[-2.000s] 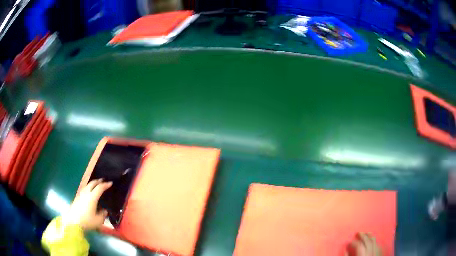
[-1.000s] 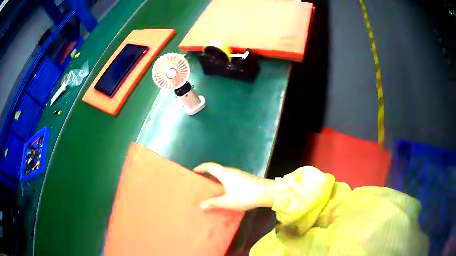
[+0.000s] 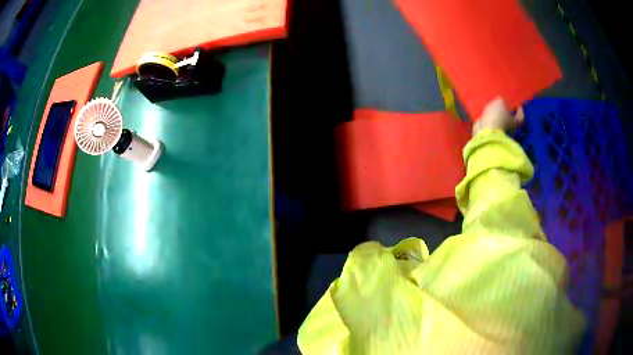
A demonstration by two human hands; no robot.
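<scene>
My right hand [image 3: 497,118], in a yellow sleeve, grips the near end of an orange-red foam pad [image 3: 482,52] and holds it out over the floor beside the bench. Its fingers are partly blurred. More orange-red foam pads [image 3: 406,159] lie lower down on the floor side, left of my sleeve. A blue plastic crate [image 3: 566,145] stands to the right of my hand. My left hand is not in view.
The green bench [image 3: 208,208] has its edge left of centre. On it are a small white fan [image 3: 100,128], a black tape dispenser [image 3: 180,80], a large orange pad [image 3: 208,24], a tablet [image 3: 53,145] on an orange pad, and a blue parts bin [image 3: 8,284].
The view has turned right towards the floor. My right hand has left the bench and now holds an orange-red pad out near the crate. The left hand, seen earliest on a tablet, is out of view.
</scene>
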